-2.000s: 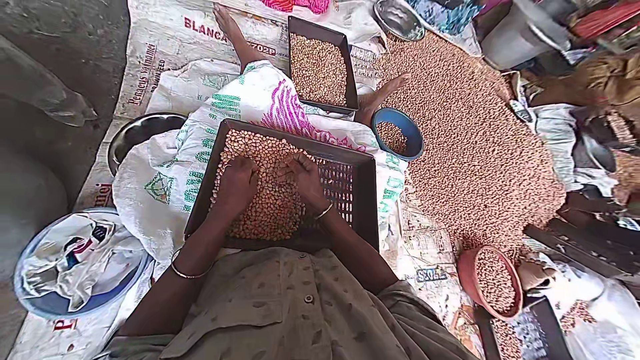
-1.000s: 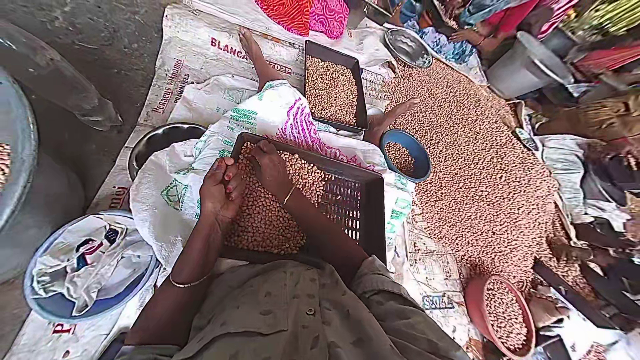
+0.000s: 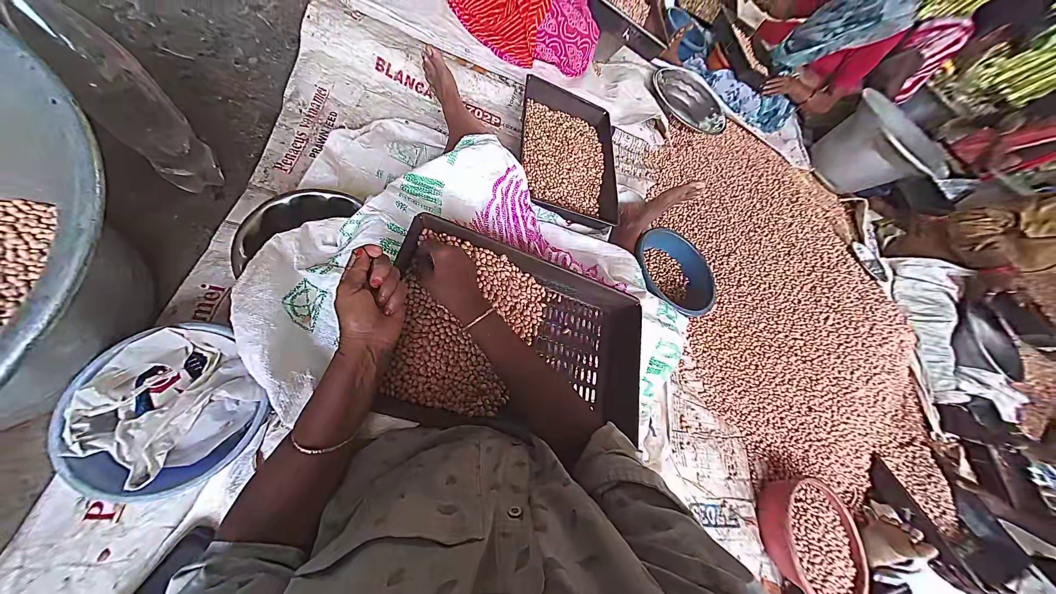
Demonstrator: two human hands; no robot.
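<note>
A dark slatted plastic crate [image 3: 620, 346] lies on a white woven sack [image 3: 272, 330] across my lap. Pinkish-brown nuts or beans [image 3: 445, 355] fill its left and middle part; the slatted floor shows at the right. My left hand [image 3: 370, 297] is raised at the crate's left edge, its fingers curled in; whether something is inside them is hidden. My right hand [image 3: 445, 276] reaches down among the nuts near the far left corner, fingertips mostly hidden.
Beyond the crate is a dark tray [image 3: 565, 157] of nuts. A blue bowl [image 3: 689, 272] stands at the right beside a wide heap of nuts [image 3: 792, 330]. A red tub [image 3: 813, 536], a blue basin [image 3: 157, 412] and a large grey tub [image 3: 49, 247] surround me. Another person's hand [image 3: 788, 87] shows at top right.
Both hands were in the nuts two seconds ago. My left hand has lifted to the crate's left edge, and my right has moved left toward the far corner.
</note>
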